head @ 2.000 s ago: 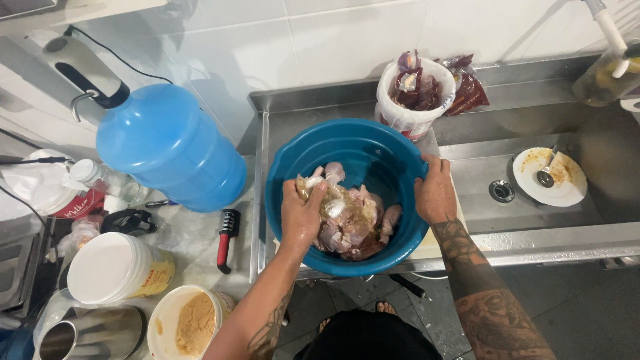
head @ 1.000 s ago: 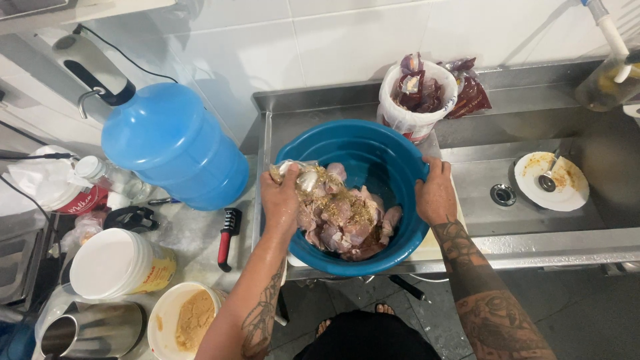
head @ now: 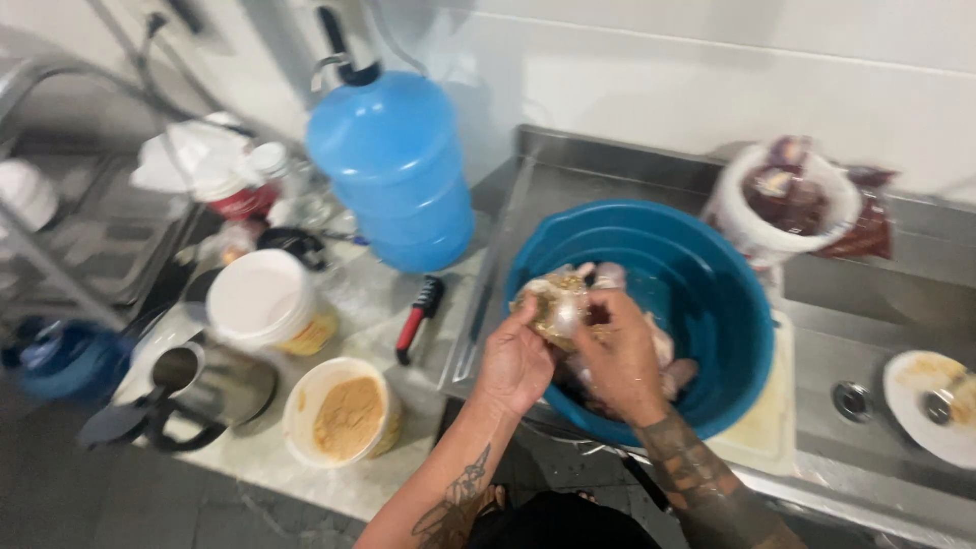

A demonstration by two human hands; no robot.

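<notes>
A teal plastic basin (head: 732, 305) holds raw chicken pieces (head: 679, 377). Over its left part, a clear plastic bag (head: 563, 311) with brownish, grainy contents is held by my left hand (head: 518, 358), its fingers around the bag's near left side. My right hand (head: 621, 354) is at the bag's right side, with fingertips against it; motion blur hides the exact grip. Both hands are close together above the chicken, partly covering it.
Left of the basin stand a blue water jug (head: 396, 168), a red-handled sharpener-like tool (head: 418, 320), a tub of tan powder (head: 351, 419), a white-lidded tub (head: 259, 297) and a metal jug (head: 221, 381). Right are a bucket of dark packets (head: 793, 206), a cutting board (head: 759, 427) and a plate (head: 930, 404) in the sink.
My right hand has left the basin's right rim and come to the plastic bag beside my left hand. The view has swung left.
</notes>
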